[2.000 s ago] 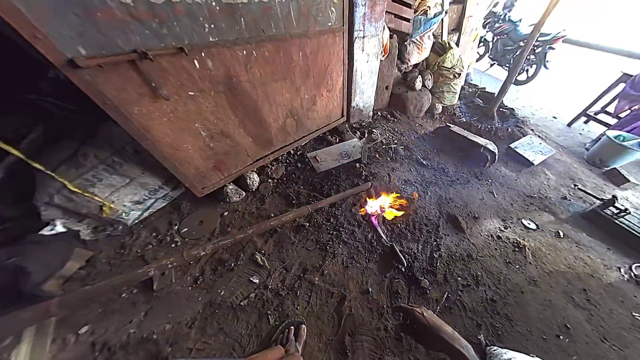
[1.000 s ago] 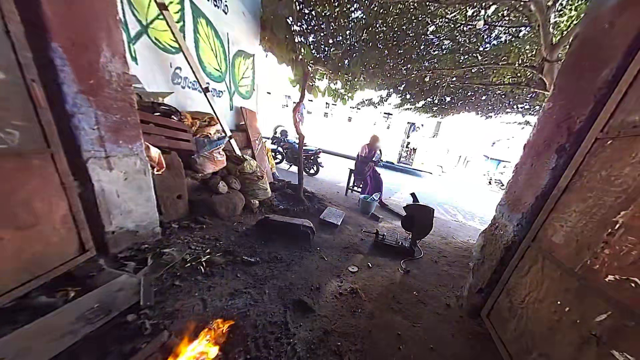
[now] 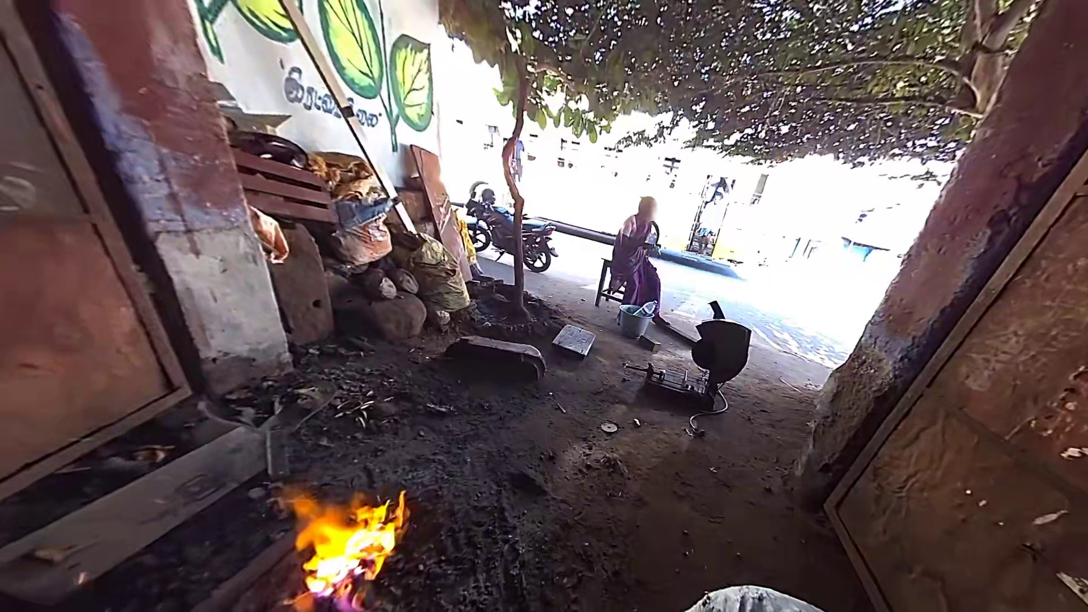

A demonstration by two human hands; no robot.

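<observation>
Neither my left hand nor my right hand can be seen. A small open fire (image 3: 347,544) burns on the dark ground at the lower left, with orange flames and a purple tint at its base. Left of it lies a long flat metal or wooden piece (image 3: 144,510). A whitish rounded thing (image 3: 752,600), perhaps cloth, shows at the bottom edge. Farther off stands a chop saw (image 3: 718,353) with a black guard and a cord. A small disc (image 3: 609,427) lies on the ground before it.
Rusty metal door panels (image 3: 76,340) (image 3: 986,476) flank the opening. Ahead are a curved metal piece (image 3: 497,353), a square block (image 3: 575,340), a bucket (image 3: 634,321), a thin tree trunk (image 3: 517,195) and stacked sacks and stones (image 3: 391,314). A person (image 3: 637,255) sits near a parked motorcycle (image 3: 518,238).
The view has swung up from the ground, where feet showed beside the fire, toward the street. The fire now sits at the lower left of the view.
</observation>
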